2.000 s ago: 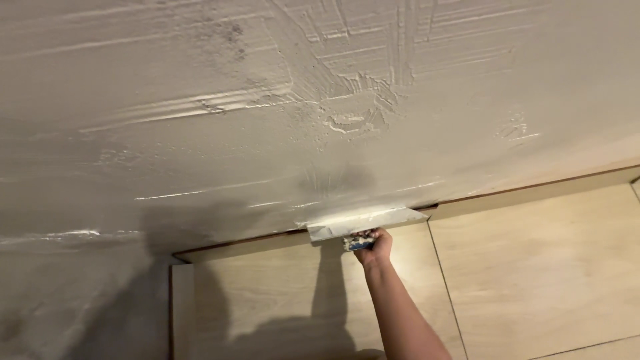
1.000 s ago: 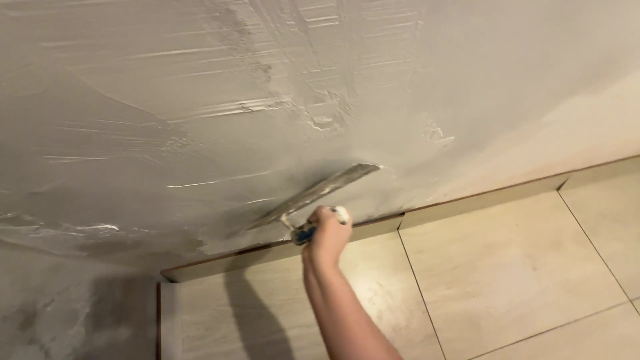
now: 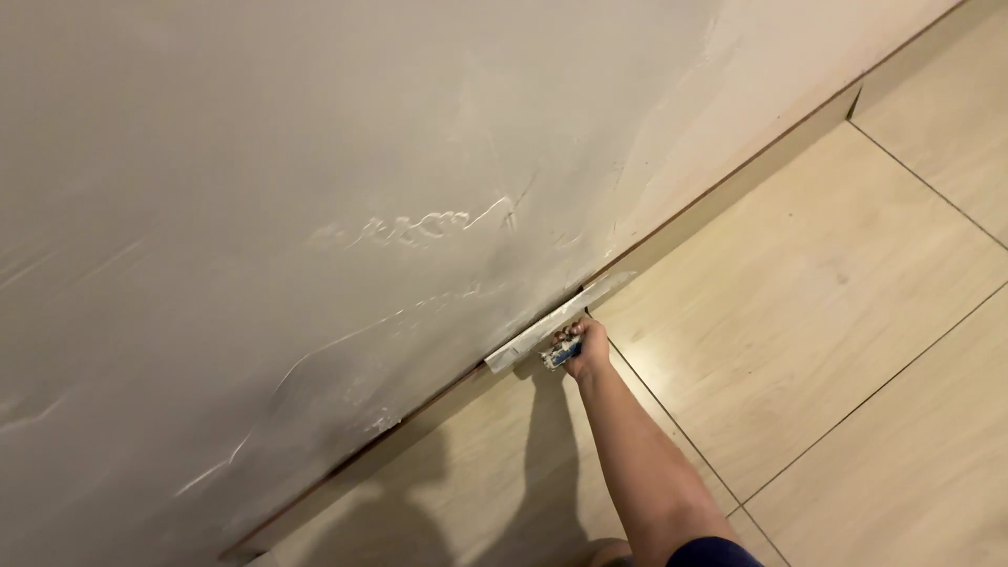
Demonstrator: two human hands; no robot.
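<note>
My right hand [image 3: 587, 346] is closed around the blue, plaster-smeared handle of a long-bladed plastering trowel [image 3: 524, 344]. The metal blade lies lengthwise along the foot of the wall, over the top edge of the tile skirting [image 3: 677, 232]. Grey, damp-looking plaster [image 3: 378, 157] covers much of the wall, with raised ridges and rough marks left of and above the blade. Part of the handle is hidden by my fingers. My left hand is not in view.
Large beige floor tiles [image 3: 756, 315] with dark joints run along the skirting. A narrow gap shows between two skirting pieces at upper right. Shadows fall on the floor at lower left, and a bit of skin shows at the bottom edge.
A second ago the trowel was up on the wall, tilted; now it is down at the skirting's top edge. The view has shifted to the right along the wall.
</note>
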